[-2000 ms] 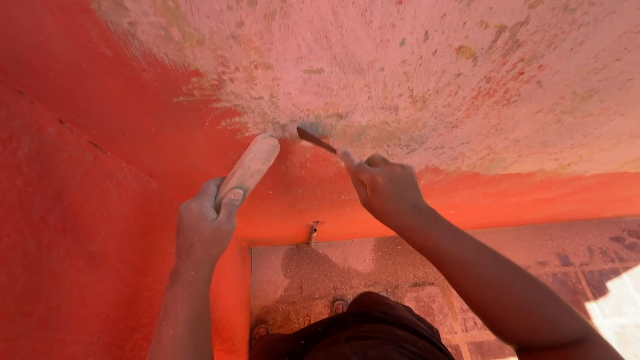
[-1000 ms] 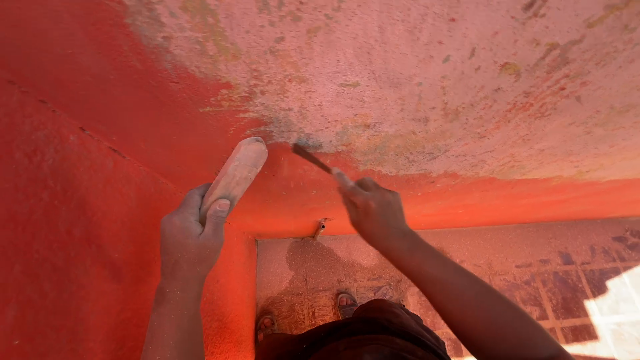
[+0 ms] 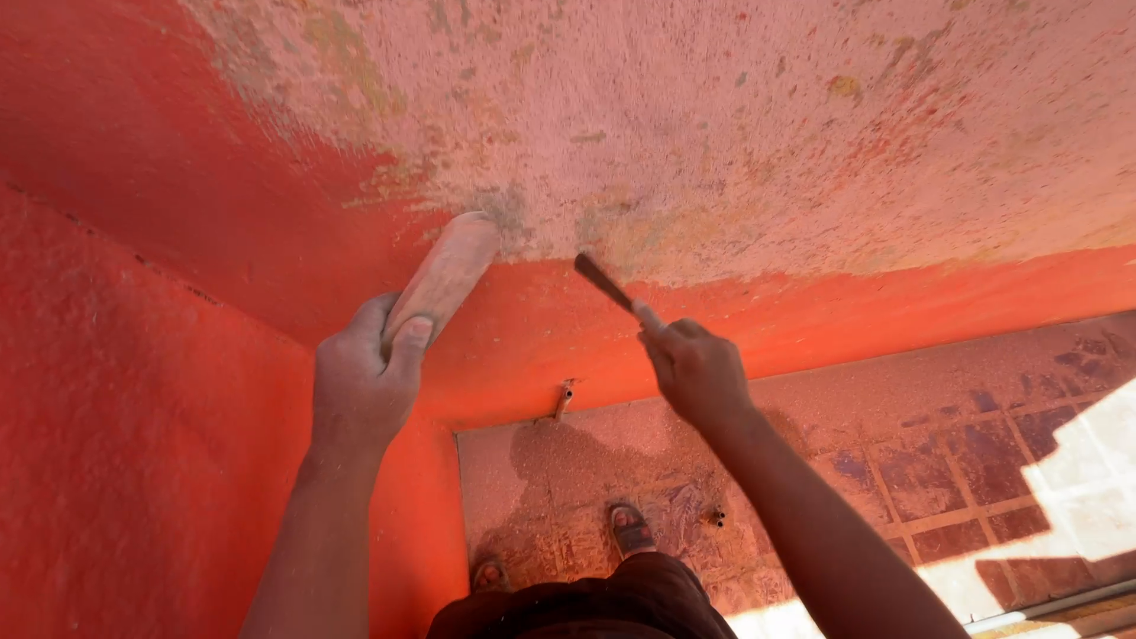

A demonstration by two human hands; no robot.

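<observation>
My left hand [image 3: 368, 373] grips a long, dusty, round-ended block [image 3: 453, 266], whose material I cannot tell; its far end is at the edge of the scraped patch. In my right hand [image 3: 697, 368] is a narrow, dark scraping tool [image 3: 603, 280], its tip at or close to the lower border of that patch. The wall [image 3: 497, 346] has red-orange paint low down and at the left. Above both tools spreads a large pinkish patch [image 3: 639, 160] with worn paint and greenish-grey stains. Whether either tool touches the wall is not clear.
A second red wall [image 3: 133, 444] meets this one in a corner at the left. A short pipe stub [image 3: 564, 401] sticks out at the wall's foot, and another small pipe fitting [image 3: 715, 516] is on the dusty tiled floor [image 3: 932, 470]. My sandalled feet [image 3: 630, 528] stand below.
The gap between the two tools has widened since two seconds ago, when their ends were close together. More of my feet shows now. Both hands have kept their hold.
</observation>
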